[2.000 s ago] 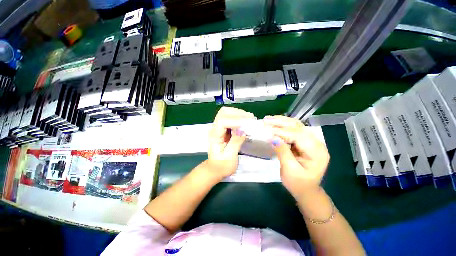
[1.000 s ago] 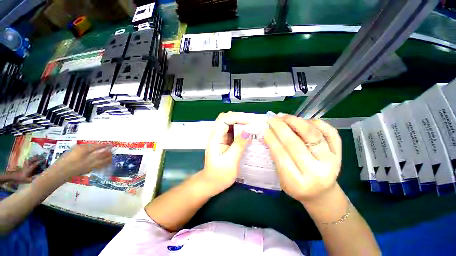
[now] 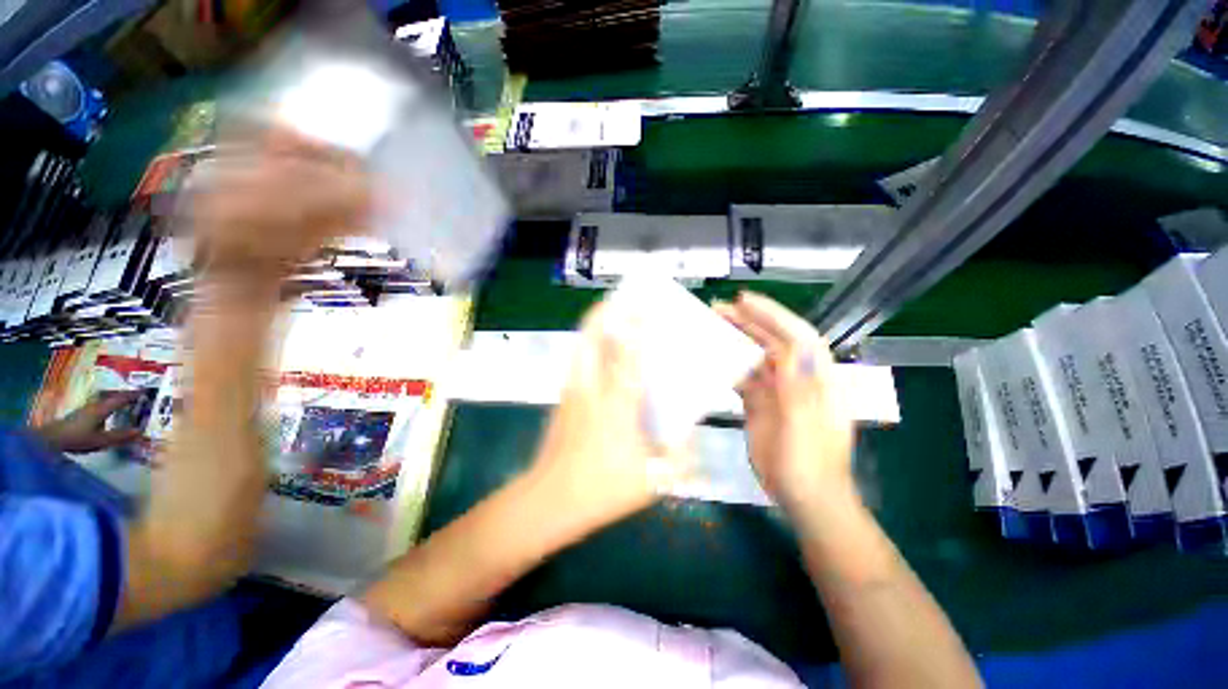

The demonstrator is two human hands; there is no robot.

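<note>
A white retail carton is tilted and blurred between my hands, in the middle of the view above the green bench. My left hand is closed around its left and lower side. My right hand is at its right side, with the fingers bent near the carton's edge; whether they press on it is unclear. A white card lies on the bench below my hands, partly hidden by them.
A carton row with blue ends stands at the right. Unfinished cartons lie on the green belt behind a metal post. At left, another person's blurred hand holds a whitish box over the poster sheet.
The carton in my hands has turned from its printed face to a plain white side. The other person's arm has risen with a whitish box. Cartons on the belt have shifted.
</note>
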